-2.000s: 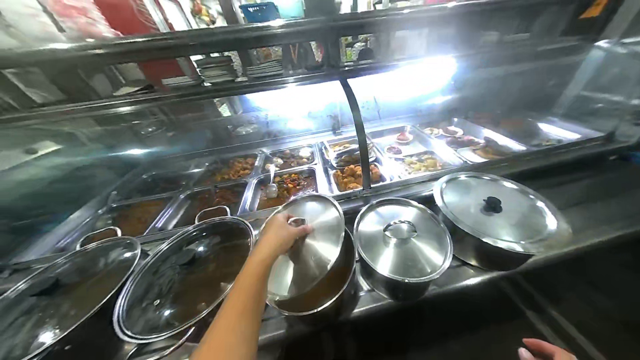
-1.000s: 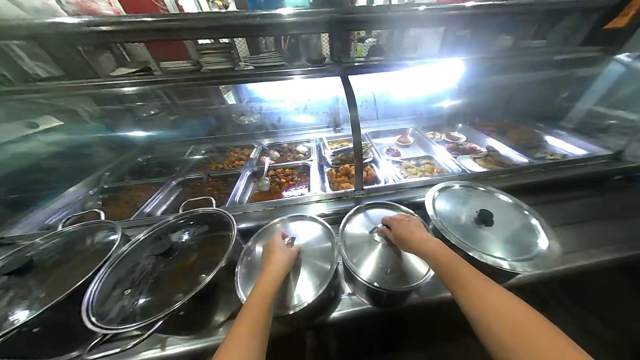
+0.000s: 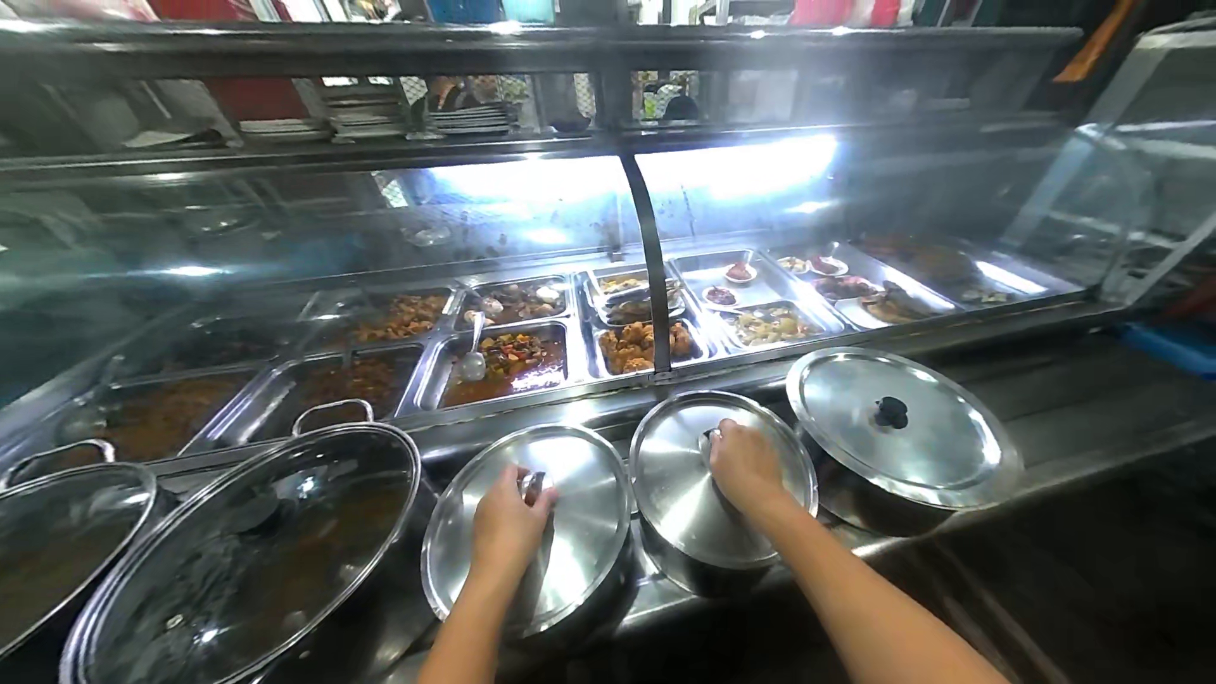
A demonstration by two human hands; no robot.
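Two steel pots stand side by side at the front with their lids on. My left hand [image 3: 510,518] grips the small metal handle of the left steel lid [image 3: 579,494], which lies over its pot. On the right-hand one of the pair, my right hand [image 3: 746,463] is closed on the handle of the other steel lid [image 3: 670,427]. Both lids look flat on their rims. Whatever the two pots hold is hidden under the lids.
Left are two large pots with glass lids [image 3: 323,532]; right is a pot under a wide steel lid [image 3: 931,427] with a black knob. Behind, a glass-fronted display holds food trays [image 3: 560,380], one with a ladle [image 3: 472,364]. Stacked plates [image 3: 470,119] sit above.
Two seconds ago my left hand held the left steel lid tilted up over its open pot; it now lies on the pot. My right hand has come from the lower right onto the other lid's handle.
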